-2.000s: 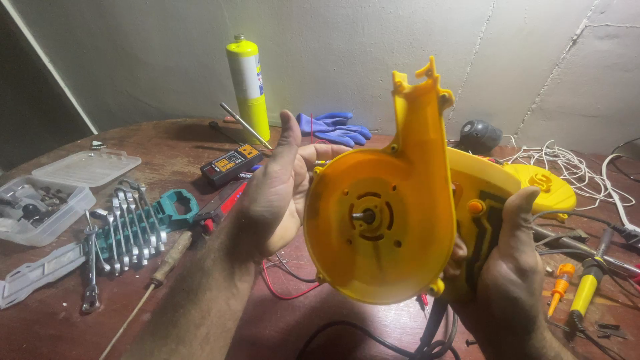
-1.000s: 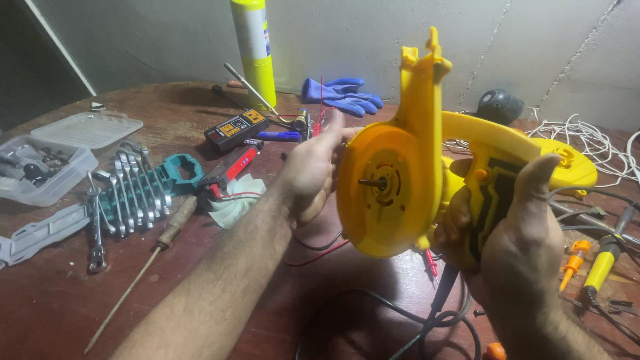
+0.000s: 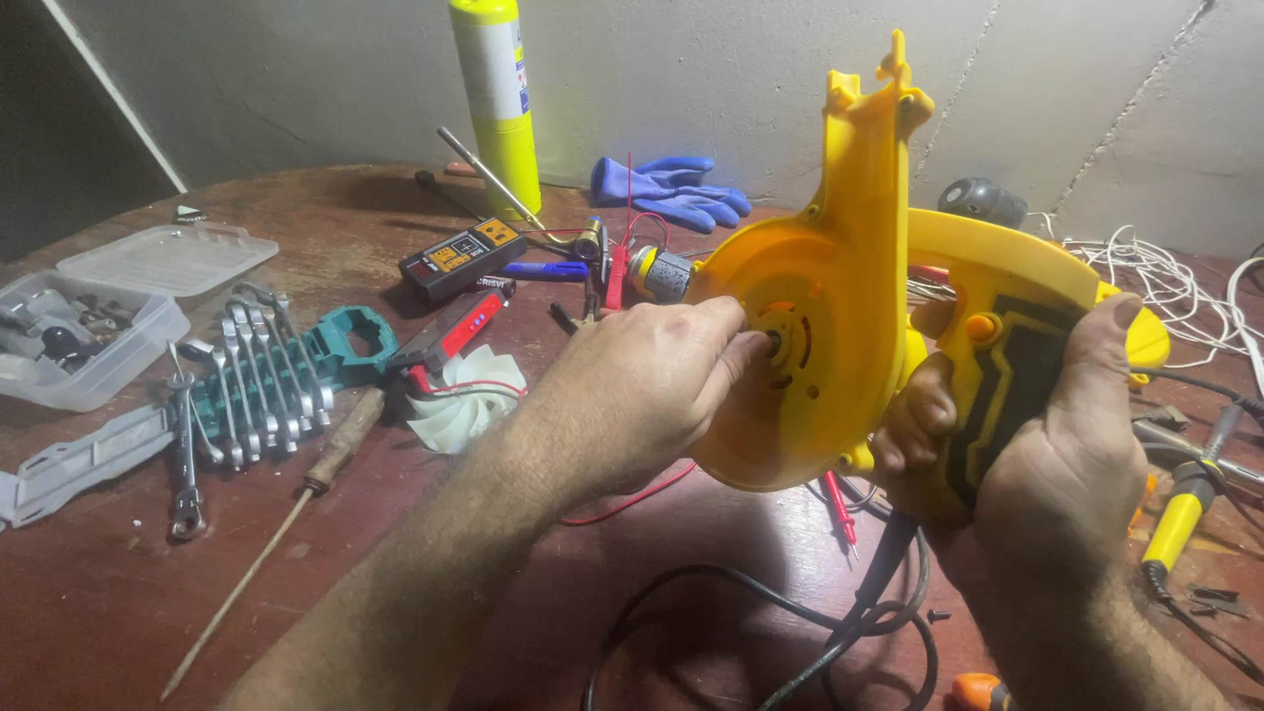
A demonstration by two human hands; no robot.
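A yellow plastic electric blower, its round fan housing uncovered, is held up over the table with its outlet pointing upward. My right hand grips it by the black-panelled handle. The fingers of my left hand pinch the small motor shaft at the middle of the housing; the fingertips hide most of the shaft. A black power cord runs down from the handle to the table. Lying left of my left forearm is a pale finned fan impeller.
On the left are a clear parts box, combination wrenches in a teal rack and a wooden-handled awl. Behind stand a yellow gas cylinder and blue gloves, with a multimeter nearer. A soldering iron lies right.
My left hand has moved from beside the housing to the shaft at its middle, and its fingers have closed there. The right hand keeps its grip on the handle.
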